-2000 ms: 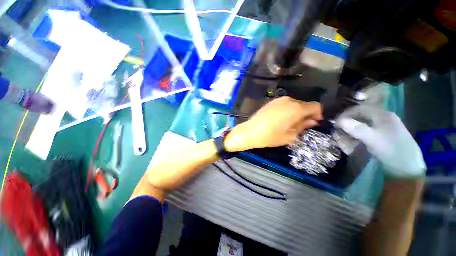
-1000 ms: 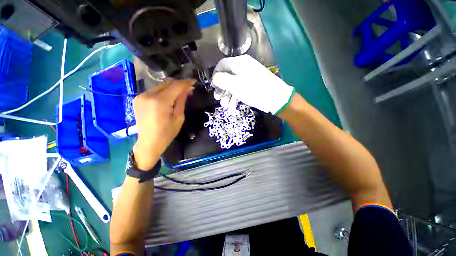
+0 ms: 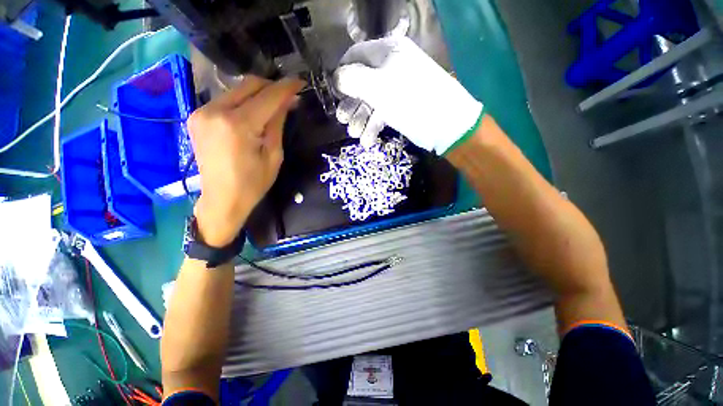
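My left hand (image 3: 238, 151), bare with a black watch, has its fingertips pinched at the crimping die (image 3: 311, 67). A thin black wire (image 3: 147, 118) sticks out on the left side of this hand, over the blue bins. My right hand (image 3: 408, 95), in a white glove with a green cuff edge, is at the right side of the die, fingers curled; what is in its fingertips is hidden. A heap of silvery ring terminals (image 3: 366, 178) lies on the dark press plate (image 3: 317, 214) below the hands. Black wires (image 3: 333, 277) with silvery ends lie on the ribbed tray (image 3: 428, 293).
Blue parts bins (image 3: 151, 135) stand left of the press. An adjustable wrench (image 3: 119, 285), a clear plastic bag (image 3: 40, 293) and a thin pale tool (image 3: 125, 341) lie at lower left. The thick press guide post (image 3: 376, 17) is behind my gloved hand. A blue frame (image 3: 626, 44) stands upper right.
The view has swung right since the earliest frame. Both hands have come together at the die; my gloved hand was nearer the terminal heap. Over the last second the hands stay at the die.
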